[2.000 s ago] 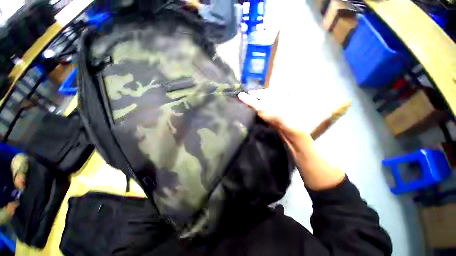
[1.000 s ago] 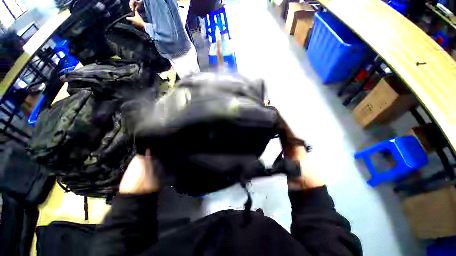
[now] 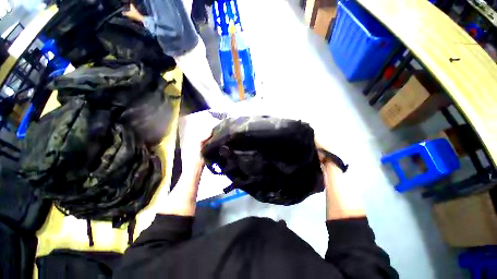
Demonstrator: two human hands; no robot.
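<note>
A camouflage backpack (image 3: 267, 158) is in front of me over the white work board (image 3: 197, 128), its black side towards me. My left hand (image 3: 200, 143) holds its left side and my right hand (image 3: 322, 150) holds its right side. The fingers of both hands are mostly hidden by the bag. A dark webbing strap (image 3: 335, 160) sticks out at the right, beside my right hand. I cannot tell whether the bag touches the board.
Camouflage backpacks (image 3: 92, 136) are piled on the long wooden table (image 3: 82, 231) at left. A person (image 3: 171, 27) stands beyond. Blue stools (image 3: 422, 163), a blue bin (image 3: 359, 41) and cardboard boxes (image 3: 406, 103) are at right. A wooden piece (image 3: 236, 62) leans by a far blue stool.
The backpack was upright with its camouflage front showing, then swung down blurred. It is now more compact between both hands and further right. My left hand, hidden at first, has come into view.
</note>
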